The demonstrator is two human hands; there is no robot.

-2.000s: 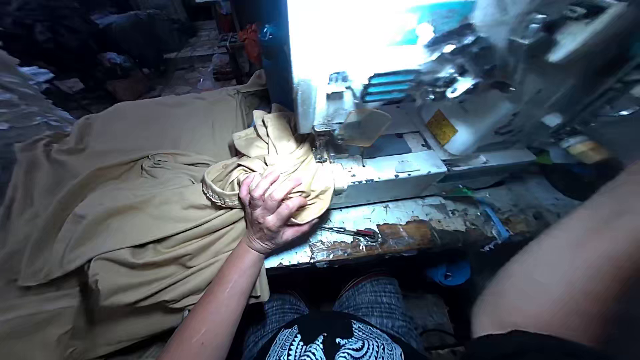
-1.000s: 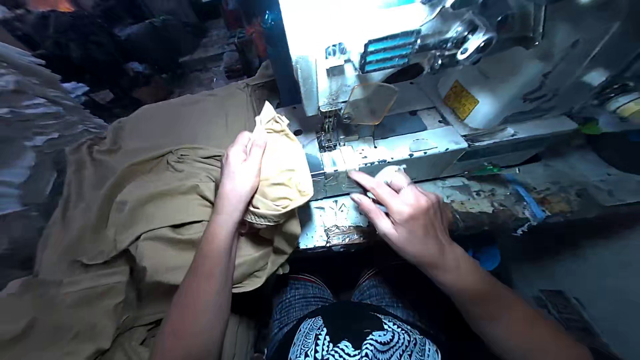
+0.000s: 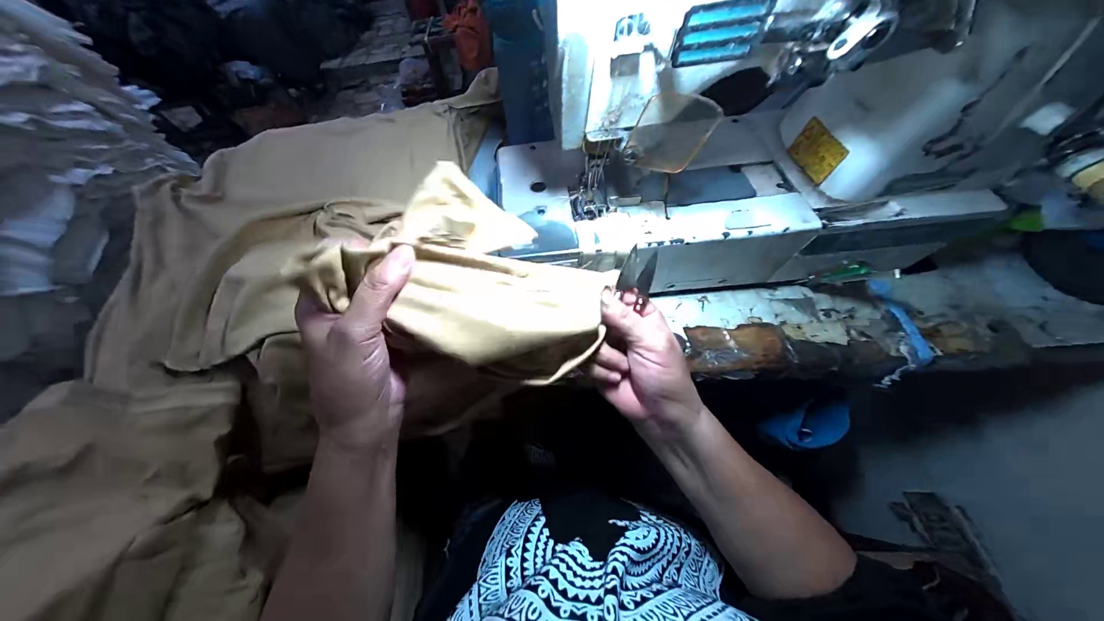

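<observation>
A piece of tan fabric [image 3: 500, 302] is stretched between my two hands, in front of the sewing machine. My left hand [image 3: 358, 345] grips its left end, thumb on top. At its right edge, my right hand [image 3: 642, 354] pinches the cloth and also holds small thread snips [image 3: 636, 274], whose two blades point up and stand apart. Just behind the snips is the bed of an industrial sewing machine [image 3: 733, 233]. Its needle and presser foot area [image 3: 591, 185] has no cloth under it. More tan fabric [image 3: 302, 164] lies heaped to the left, partly behind my left hand.
A worn table edge [image 3: 750, 345] with peeling paint runs along the front of the machine, with a blue strip [image 3: 906, 332] on it. A clear guard [image 3: 677, 129] hangs by the needle. Stacked pale cloth [image 3: 60, 147] stands at far left; a blue object [image 3: 811, 424] is below the table.
My right hand has moved off the machine bed to the fabric's right edge and now shows snips. The fabric in my left hand is spread out between both hands.
</observation>
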